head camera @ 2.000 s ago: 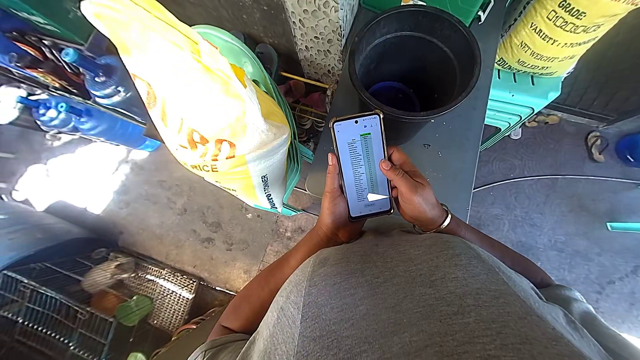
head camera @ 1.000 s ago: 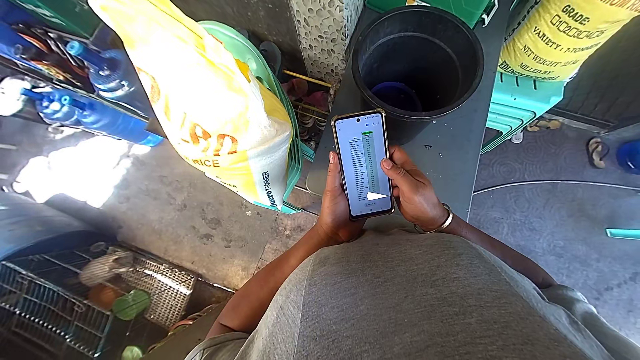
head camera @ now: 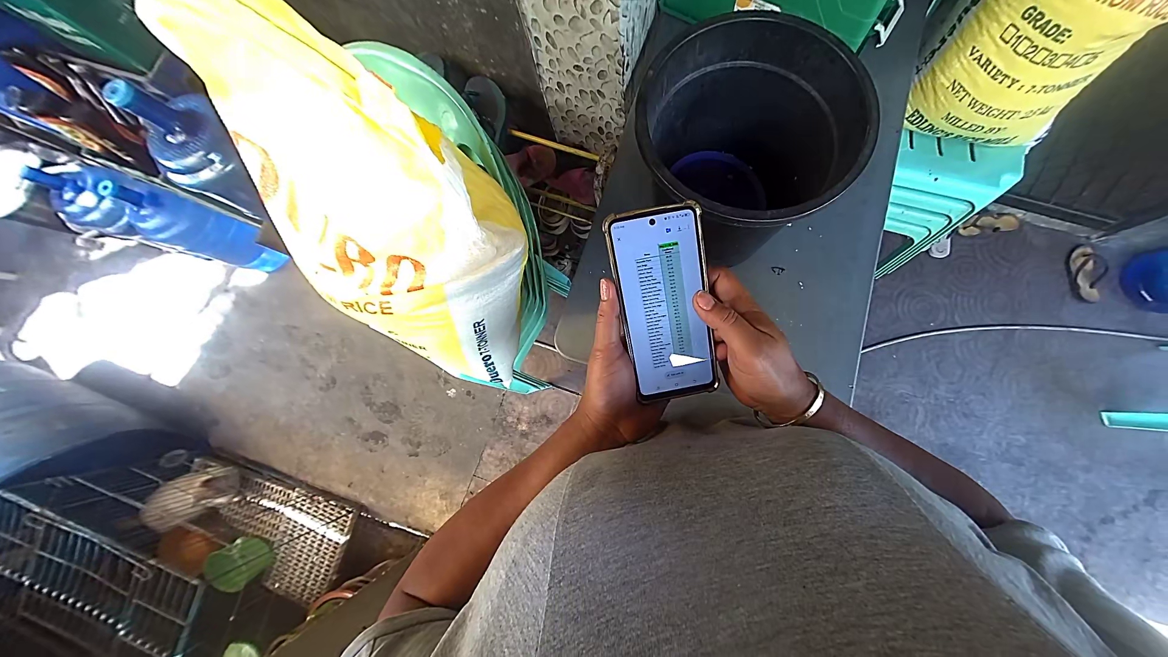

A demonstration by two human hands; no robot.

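A smartphone [head camera: 662,301] in a clear, gold-edged case is upright between my two hands, its lit screen showing a table with a green column. My left hand [head camera: 620,374] grips its left side and lower edge, thumb along the case. My right hand [head camera: 753,351] holds the right side, with the thumb at the screen's edge; a bangle [head camera: 808,406] circles that wrist. Just beyond the phone, a black plastic bucket [head camera: 757,100] stands on a grey table [head camera: 803,292]. A blue round thing [head camera: 718,180] lies inside the bucket.
A yellow and white rice sack [head camera: 365,219] rests on a green plastic chair [head camera: 438,91] at left. Another yellow rice sack [head camera: 1013,82] sits on green plastic seating [head camera: 958,182] at right. Blue water jugs [head camera: 182,137] lie at far left, a wire cage [head camera: 100,547] below. A cable [head camera: 1004,327] crosses the floor.
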